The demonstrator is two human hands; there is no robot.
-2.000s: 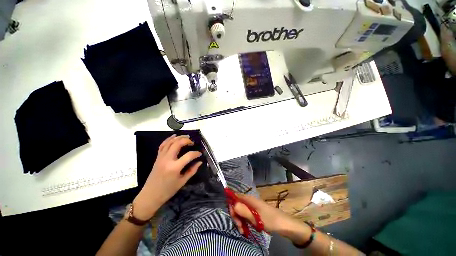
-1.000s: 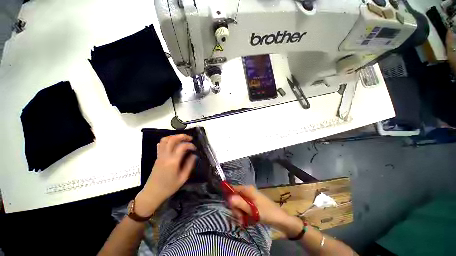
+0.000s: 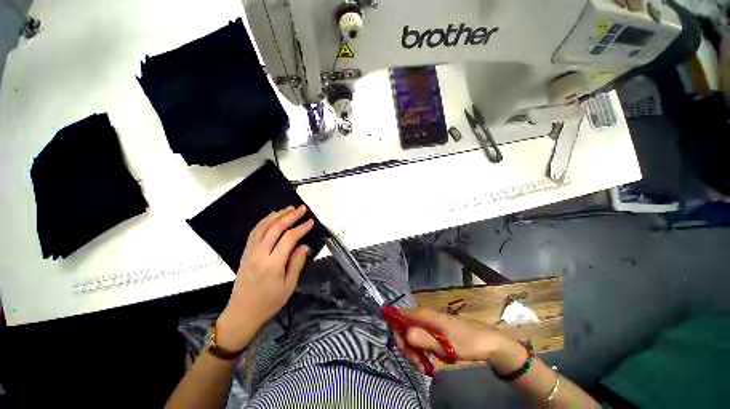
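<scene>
A black square fabric piece [image 3: 244, 212] lies turned like a diamond at the table's front edge. My left hand [image 3: 272, 252] rests on its right part, fingers bent over it; whether the fingers pinch the fabric is hard to tell. My right hand [image 3: 448, 339] holds the fabric shears [image 3: 420, 331] by their red handles. The silver blades point up and left, their tips at the fabric's right corner. Two dark stacks of cut pieces lie on the left, one near the machine [image 3: 212, 96] and one at the far left [image 3: 86, 185].
A white brother sewing machine [image 3: 496, 56] stands behind. On its bed are a lit smartphone [image 3: 419, 108] and dark thread snips [image 3: 483, 136]. A pale flat tool [image 3: 564, 150] lies further right. Below is a wooden surface [image 3: 488, 319] with scraps. Part of a person shows at upper right.
The fabric piece has been turned from square-on to a diamond and reaches further up the table, covering the dark disc's place. The right hand and shears have moved right and slightly down.
</scene>
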